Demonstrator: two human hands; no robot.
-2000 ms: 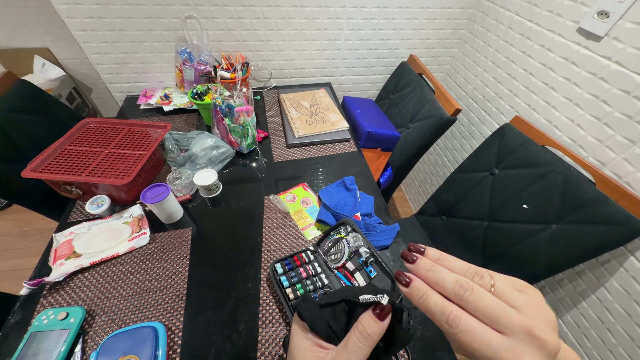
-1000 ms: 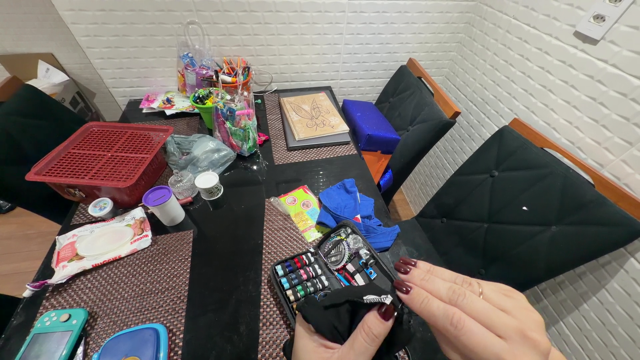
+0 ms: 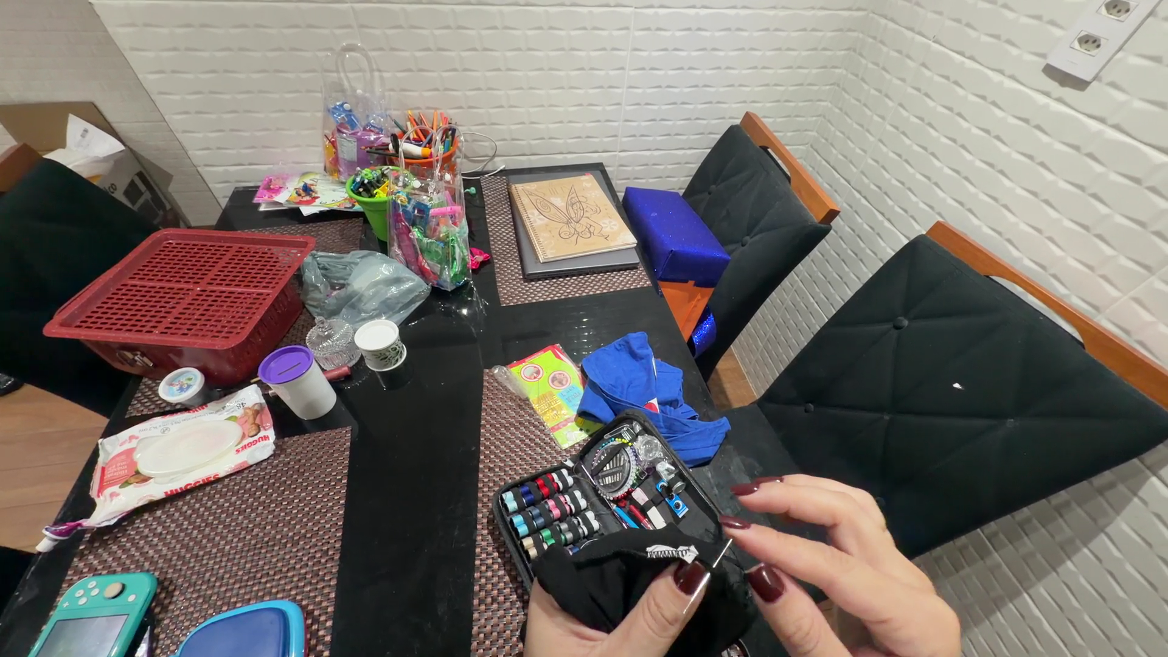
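Black fabric (image 3: 607, 575) with a patch of white stitching is bunched in my left hand (image 3: 630, 620), whose thumb presses on it. A thin needle (image 3: 722, 553) stands up out of the cloth beside that thumb. My right hand (image 3: 839, 566) is just right of the needle, its thumb and fingers apart; whether a fingertip touches the needle cannot be told. Behind the cloth lies an open sewing kit case (image 3: 506, 525), with thread spools (image 3: 538, 488) in rows on its left side and small tools on its right. Blue cloth (image 3: 630, 383) lies beyond the case.
A yellow-green packet (image 3: 552, 388) lies by the blue cloth. On the left are a red basket (image 3: 182, 292), a wipes pack (image 3: 192, 447), a purple-lidded container (image 3: 301, 388) and a handheld game console (image 3: 96, 616). A spiral notebook (image 3: 570, 217) lies further back; a black chair (image 3: 958, 392) stands at right.
My right thumb and fingers have spread apart near the cloth, and the needle now shows between my hands. My left hand still holds the black fabric.
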